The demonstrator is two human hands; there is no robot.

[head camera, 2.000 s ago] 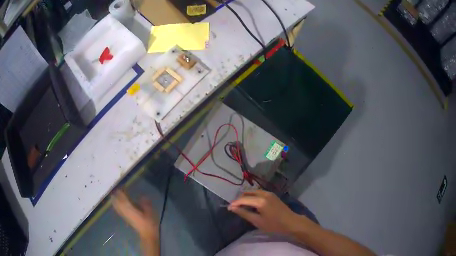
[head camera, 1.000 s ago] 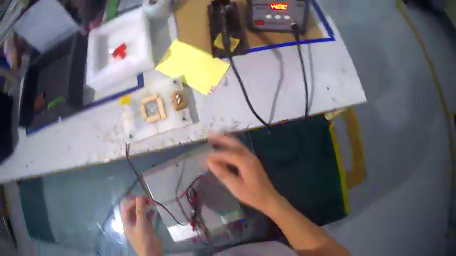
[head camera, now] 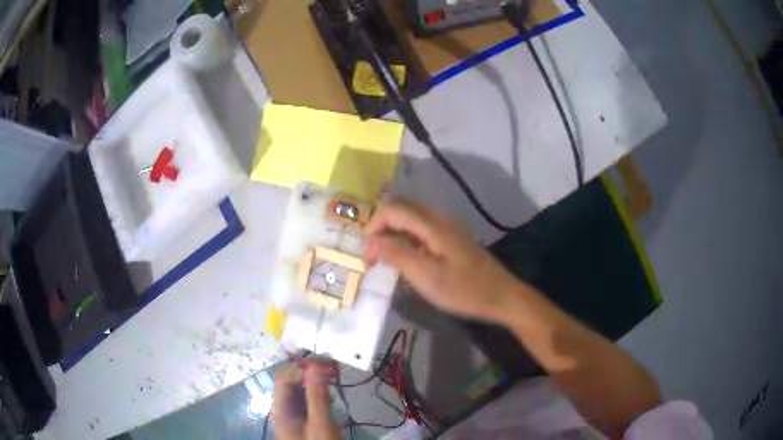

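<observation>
The white soldering jig (head camera: 296, 331) lies on the bench near its front edge, with a square wooden frame (head camera: 354, 282) and a small brown block (head camera: 346, 211) holding a shiny part. My right hand (head camera: 429, 253) is at the jig's right side, its fingertips close together by the frame and block; whether they pinch anything is hidden. My left hand (head camera: 302, 400) is at the jig's near edge, fingers pinched on a thin red lead (head camera: 302, 364). Red and black test leads (head camera: 397, 378) lie tangled below the jig.
A yellow sheet (head camera: 322, 146) lies behind the jig. The iron stand (head camera: 365, 64) and soldering station (head camera: 464, 13) are at the back, with black cords crossing the bench. A white foam tray (head camera: 202, 150) holds a red part (head camera: 163, 166). A black tray (head camera: 73, 249) is at left.
My right hand has moved from above the lower surface to the jig. My left hand has moved up to the jig's near edge. The view has shifted closer to the jig, which appears turned.
</observation>
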